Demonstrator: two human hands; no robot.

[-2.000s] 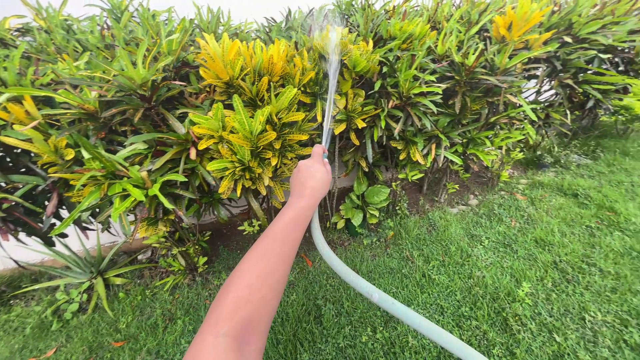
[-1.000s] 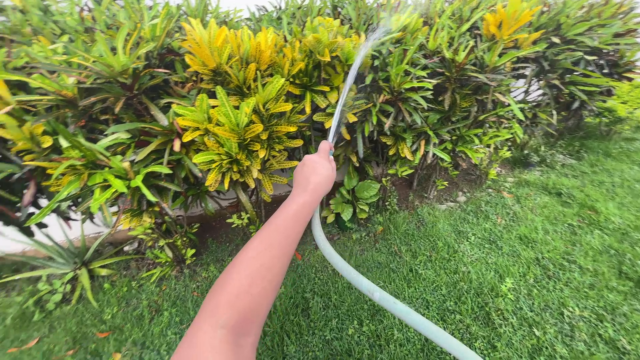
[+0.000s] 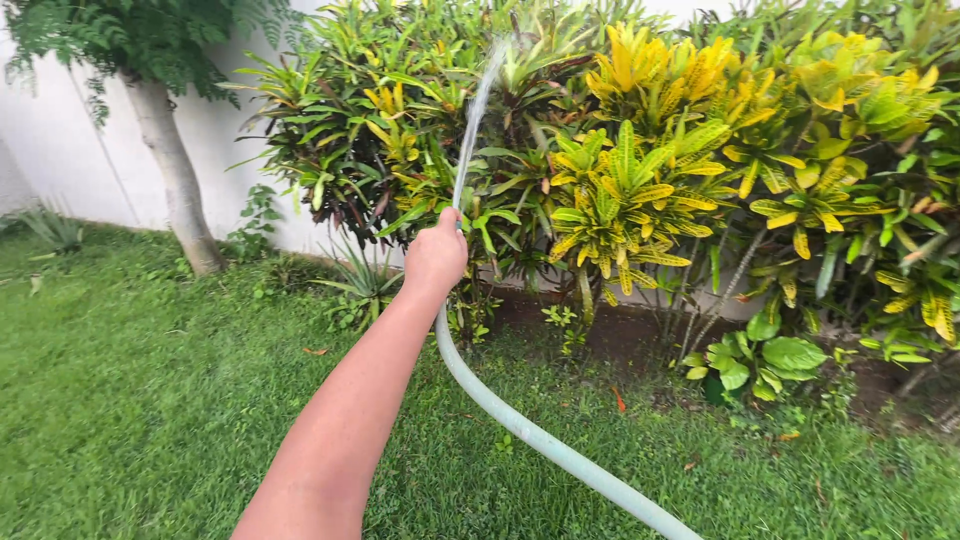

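My left hand [image 3: 437,256] is closed around the end of a pale green garden hose [image 3: 555,448], at arm's length in front of the hedge. The thumb is at the top of the hose end, whose opening is mostly hidden by the fingers. A stream of water [image 3: 472,127] shoots up from it and breaks into spray against the upper leaves of a croton hedge [image 3: 517,157]. Behind the wrist the hose bends down, then curves to the lower right over the grass. To the right of the stream are yellow-green croton leaves [image 3: 637,187]. My right hand is out of view.
A tree trunk [image 3: 176,176] stands at the left before a white wall [image 3: 60,150]. Spiky plants [image 3: 361,276] grow near the wall's base. Low broad leaves [image 3: 765,356] sit by the soil bed [image 3: 622,330] at the right. Grass [image 3: 165,390] covers the foreground.
The view has turned left, bringing the tree and more white wall into sight. The water now lands on hedge leaves left of the yellow crotons. My left hand keeps its hold on the hose.
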